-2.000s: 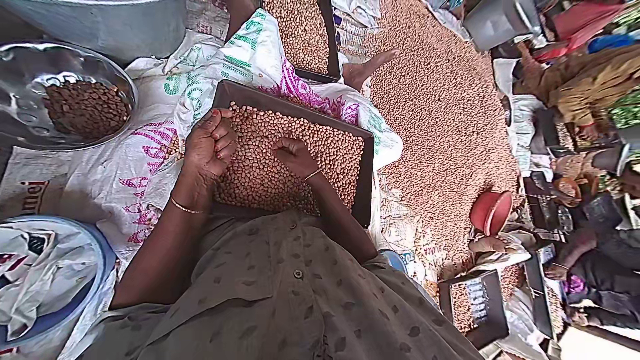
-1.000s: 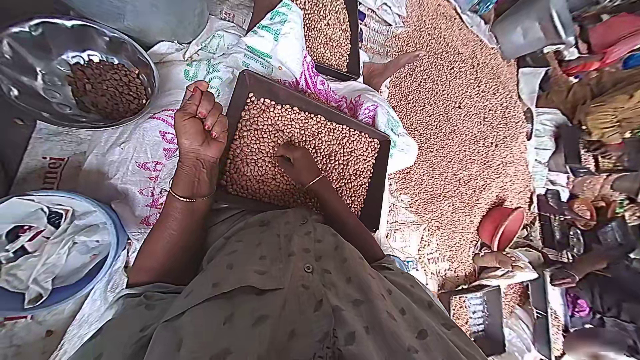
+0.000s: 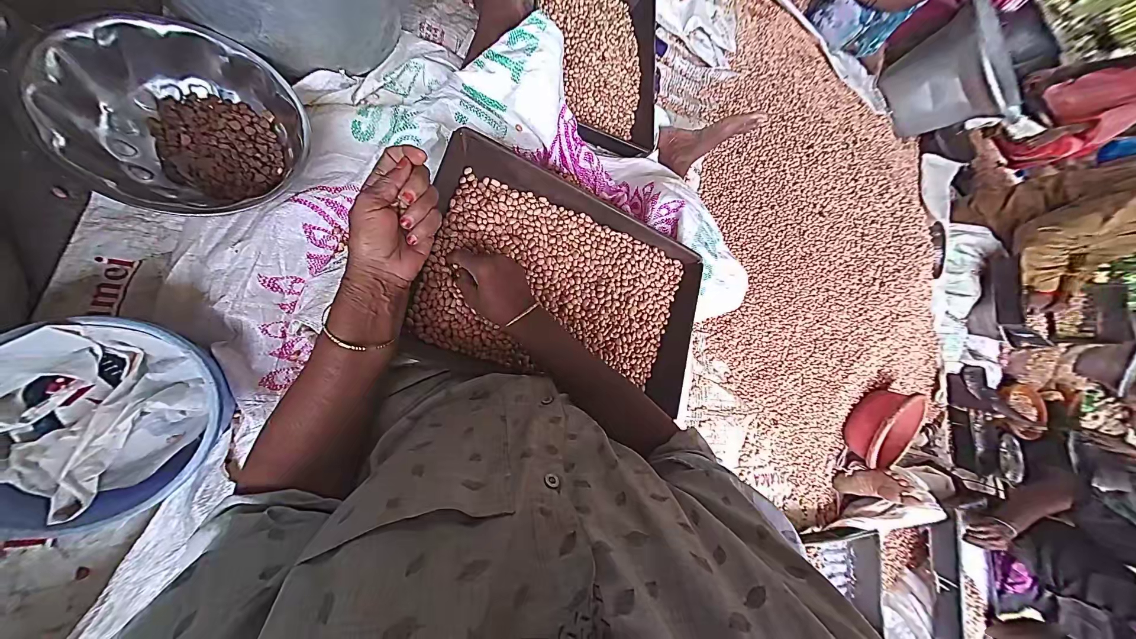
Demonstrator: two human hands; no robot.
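A dark rectangular tray (image 3: 688, 297) of shelled peanuts (image 3: 568, 257) lies in front of my body, tilted in view. Over its left edge is my left hand (image 3: 395, 213), palm up with curled fingers; small pale bits, apparently peanuts, show between them. My right hand (image 3: 493, 284) is lowered onto the peanuts in the left part of the tray, its fingers bent and touching them. Its fingertips are partly hidden, so whether it pinches anything is unclear. A thin bangle circles each wrist.
Left are a shiny metal bowl (image 3: 53, 115) of dark pieces and a blue basin (image 3: 222, 417) with white plastic. Printed white sacks (image 3: 302, 231) lie beneath. Another peanut tray (image 3: 646, 80), a bare foot (image 3: 701, 142) and a wide peanut spread (image 3: 816, 222) lie beyond; people sit at right.
My right hand has shifted left across the peanuts, closer to my left hand. My left hand stays raised near the tray's left edge, its fingers curled.
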